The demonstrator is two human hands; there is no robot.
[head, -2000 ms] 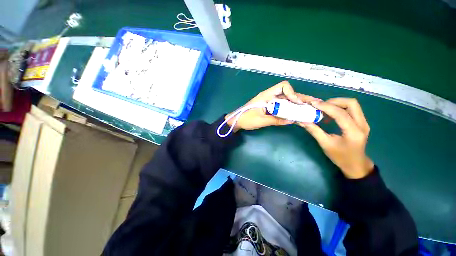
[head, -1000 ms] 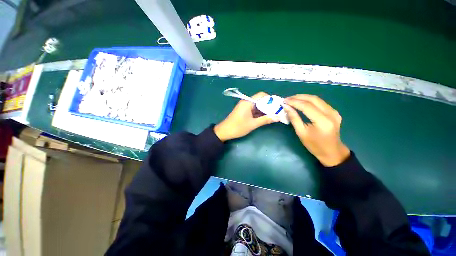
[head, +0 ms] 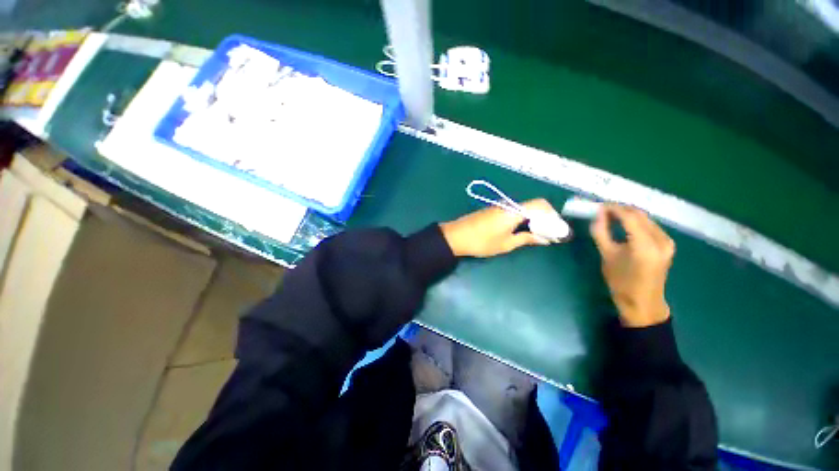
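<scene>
My left hand (head: 497, 230) is closed around a white handheld device (head: 548, 224) over the dark green bench. The device's white cord loop (head: 492, 195) sticks out up and to the left over the hand. My right hand (head: 635, 253) is just to the right, apart from the device. Its thumb and forefinger pinch a small, pale, blurred piece (head: 583, 209) that points left toward the device. What this piece is cannot be told.
A blue bin (head: 373, 170) full of overexposed white pieces is at upper left on a white sheet (head: 198, 170). A pale post (head: 410, 64) rises from the white rail (head: 561, 173). Devices with a cord (head: 465, 70) lie on the belt behind. A cardboard carton (head: 110, 322) is at lower left.
My right hand has moved away from the device, to the right, with a small pale piece in its fingers. My left hand still holds the device, now turned. The camera view has shifted.
</scene>
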